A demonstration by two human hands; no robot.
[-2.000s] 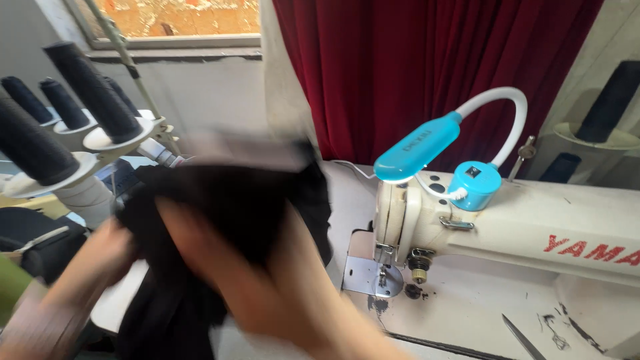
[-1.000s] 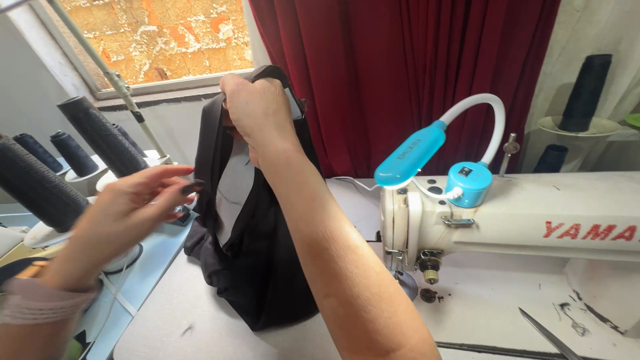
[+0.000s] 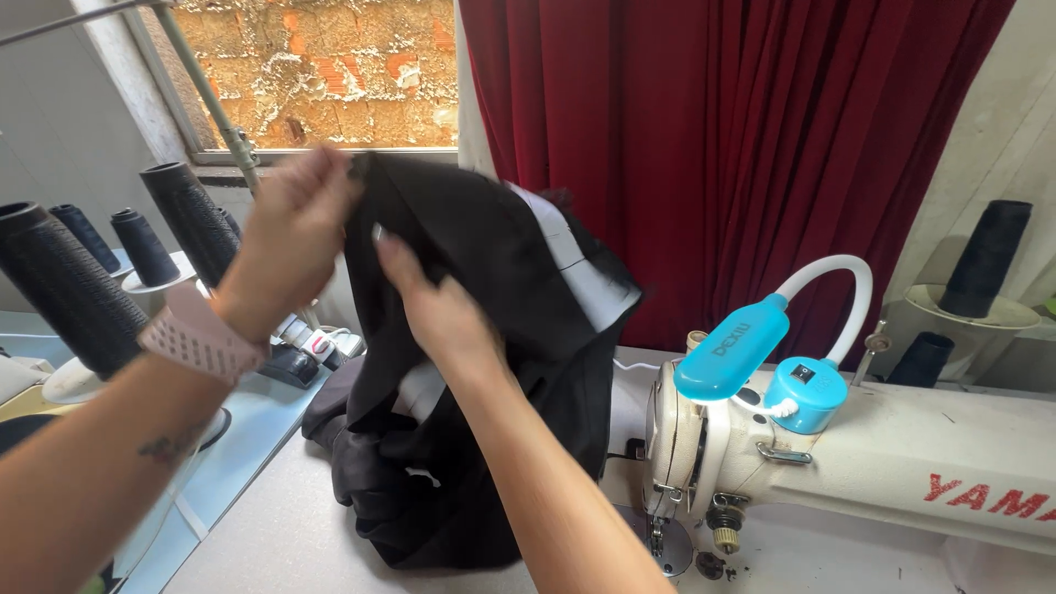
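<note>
A black cloth garment [image 3: 487,247] with a pale strip along one edge is held up over the table, its lower folds resting bunched on the tabletop. My left hand [image 3: 301,219], somewhat blurred, grips the garment's upper left corner. Just below and to the right, my right hand [image 3: 441,309] holds the cloth, its thumb raised against the black fabric; its other fingers are hidden. To the right of the cloth stands a white industrial sewing machine [image 3: 874,454], its presser foot [image 3: 657,540] low beside the garment.
A blue clip lamp [image 3: 734,346] with a white gooseneck sits on the machine head. Black thread cones [image 3: 74,289] stand at the left, and another cone [image 3: 986,260] at the right. A red curtain [image 3: 660,165] hangs behind, beside a window. A light blue surface [image 3: 239,437] adjoins the table at left.
My left hand has moved up to the garment and taken hold of its corner. The garment, which hung from my right hand a second ago, is now spread between both hands.
</note>
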